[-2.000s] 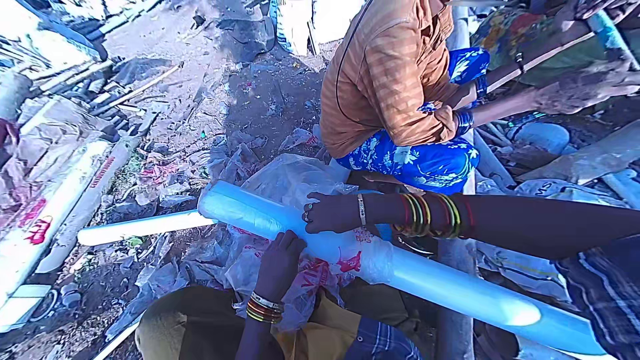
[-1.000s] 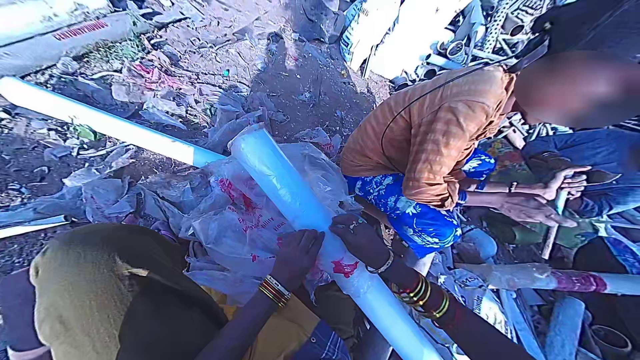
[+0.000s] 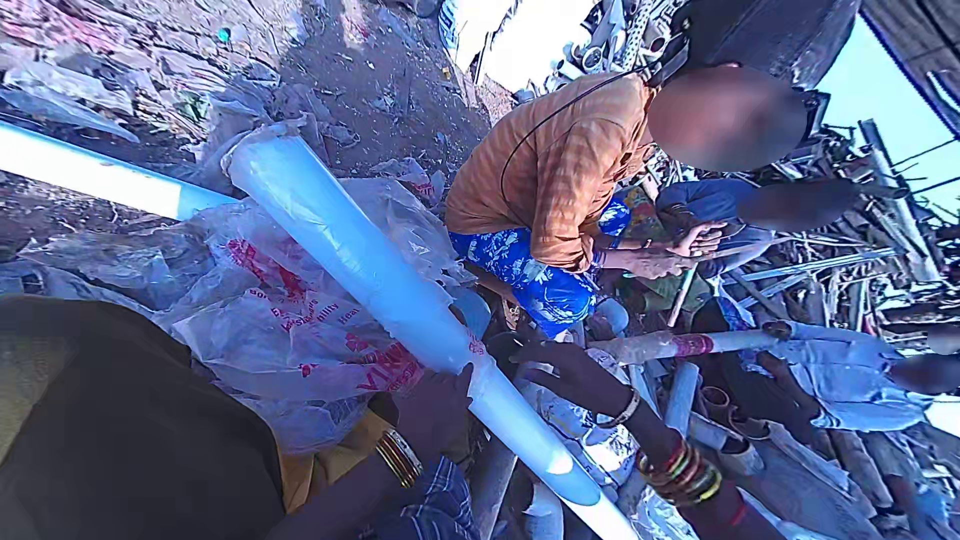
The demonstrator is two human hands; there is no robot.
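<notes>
A white plastic pipe (image 3: 360,255) slants across my lap, its open end up at the left. Clear plastic film clings around its upper part, and a loose plastic bag (image 3: 255,315) with red print bunches beneath it. My left hand (image 3: 435,405) grips the film at the pipe's lower side, near the middle. My right hand (image 3: 566,367), with bangles at the wrist, is on the pipe's other side with fingers spread and curved; whether a fingertip touches the film I cannot tell.
A second white pipe (image 3: 97,169) lies on the ground at the left. A person in an orange shirt (image 3: 555,165) squats just beyond. More people sit at the right among piled pipes (image 3: 682,397). Plastic scraps litter the ground (image 3: 375,82).
My right hand has come off the pipe's surface, where it lay a second ago, and its fingers have spread. The view has swung to the right.
</notes>
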